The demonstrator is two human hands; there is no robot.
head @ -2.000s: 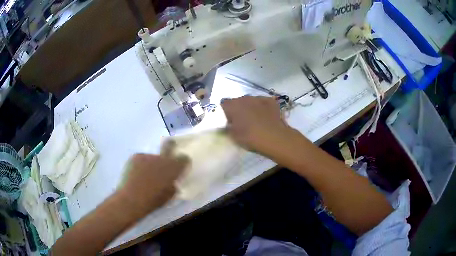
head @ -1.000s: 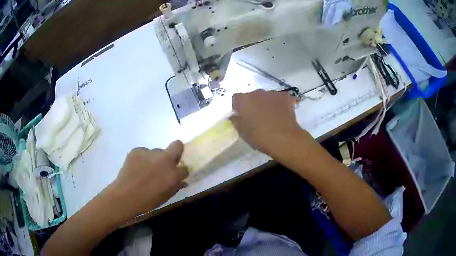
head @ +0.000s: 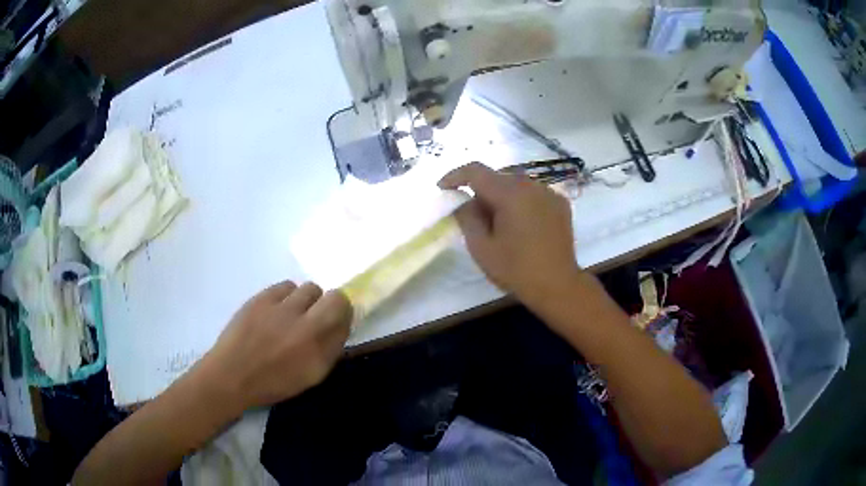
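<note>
A cream fabric workpiece [head: 356,233] with a yellowish folded edge [head: 404,259] is stretched between my hands over the front of the table. My left hand [head: 296,334] pinches its lower left end. My right hand [head: 513,228] pinches its upper right end. The fabric lies in front of the presser foot [head: 406,144] of the sewing machine [head: 551,43]; its far part is washed out by the lamp. Black snips [head: 555,169] lie just behind my right hand, partly hidden by it.
Stacked cream pieces [head: 122,197] lie on the white table [head: 237,142] at left, beside a teal basket [head: 95,327]. More snips [head: 633,147] and tweezers [head: 522,123] lie by the machine. Pale strips [head: 729,204] hang at right, near a blue tray [head: 824,195] and a whitish bin [head: 793,313].
The view has shifted, so the machine appears higher and further right. The workpiece is now spread wider, with white cloth fanned beyond the yellowish edge. Both hands keep hold of it.
</note>
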